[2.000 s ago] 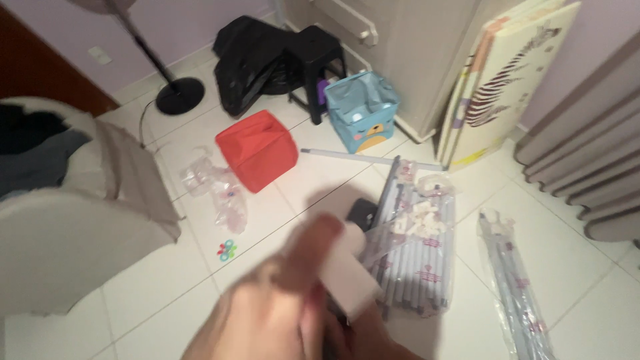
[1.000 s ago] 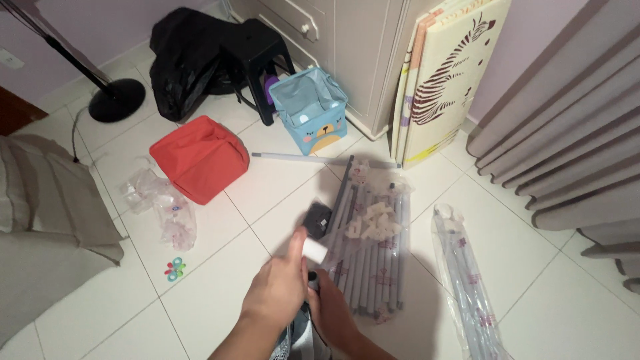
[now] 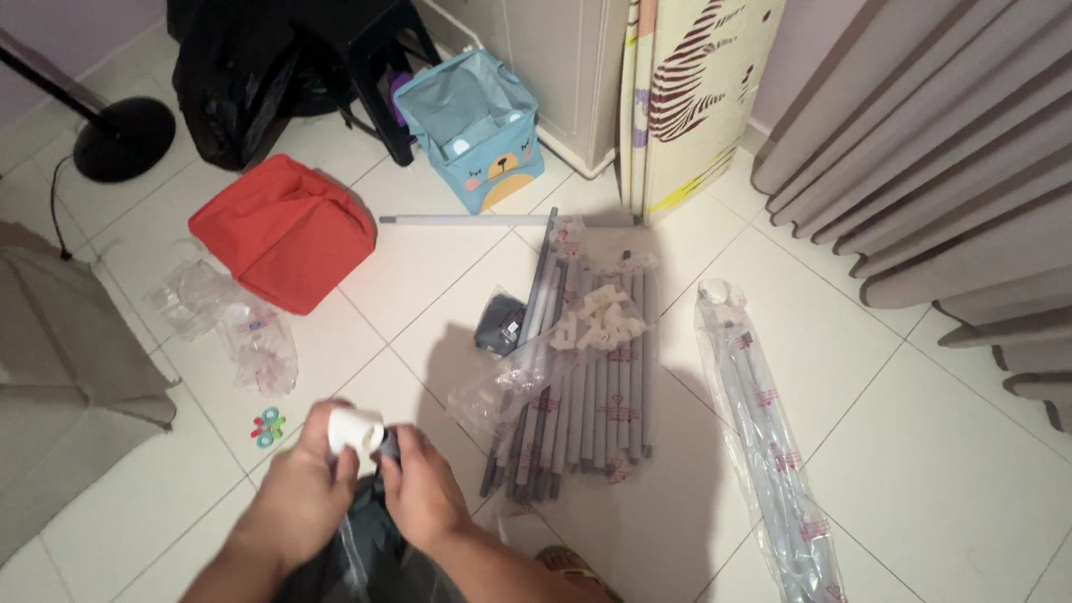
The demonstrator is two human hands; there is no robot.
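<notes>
My left hand (image 3: 306, 494) holds a white plastic pipe connector (image 3: 353, 430) between thumb and fingers. Close at its right, my right hand (image 3: 421, 486) grips the end of a grey tube (image 3: 389, 442), which meets or nearly meets the connector's opening. Most of that tube is hidden by my hand. Ahead on the floor lies a bundle of grey tubes (image 3: 586, 402) in clear plastic, with several white connectors (image 3: 605, 318) on top. A small dark packet (image 3: 501, 323) rests against its left side.
A red fabric bin (image 3: 289, 234), crumpled plastic bags (image 3: 251, 335) and a colourful ring toy (image 3: 268, 427) lie left. A blue bear-face box (image 3: 481, 134) stands beside a black stool (image 3: 377, 84). Another bagged tube bundle (image 3: 766, 452) lies right, near the curtain (image 3: 921, 193).
The white connector, seen at my hands one second ago, is now held up against the grey tube's end, with my hands side by side. The view has shifted.
</notes>
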